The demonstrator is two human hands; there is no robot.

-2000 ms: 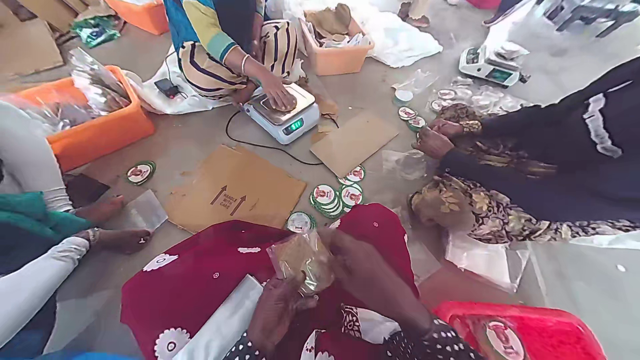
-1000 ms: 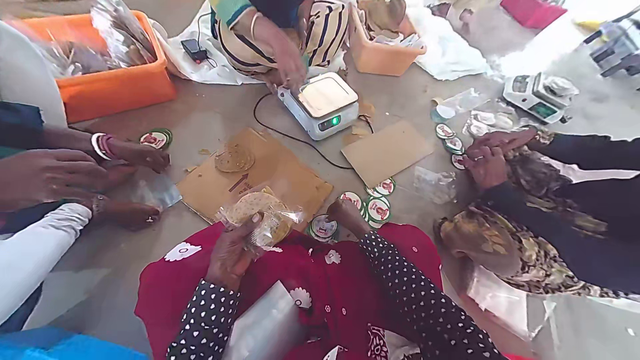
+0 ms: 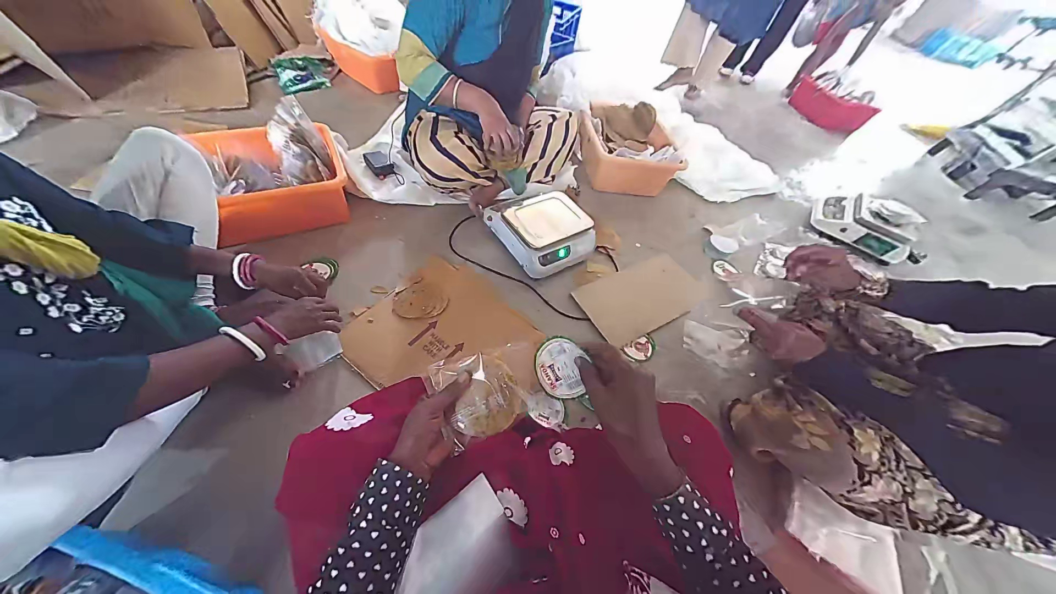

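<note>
My left hand (image 3: pixel 431 422) grips a clear plastic bag with thin round flatbreads (image 3: pixel 485 403) inside, held above my lap. Between the thumb and fingers of my right hand (image 3: pixel 623 404) is a round printed label (image 3: pixel 561 367) with a green rim, just right of the bag. Another round label (image 3: pixel 546 410) shows below it. A flat stack of clear plastic bags (image 3: pixel 458 536) lies on my red patterned garment. Beyond my left hand, a round flatbread (image 3: pixel 421 299) rests on a cardboard sheet (image 3: pixel 470 318) on the floor.
A digital scale (image 3: pixel 540 235) with a cable stands ahead, a seated person behind it. A smaller cardboard piece (image 3: pixel 639 299) lies right of centre. People work at both sides. Orange crates (image 3: pixel 285 214) hold bagged items; a second scale (image 3: pixel 866 231) is at the right.
My right hand, low by the floor labels one second ago, is now raised with a round label in it. My left hand still holds the bag. The view has tilted up.
</note>
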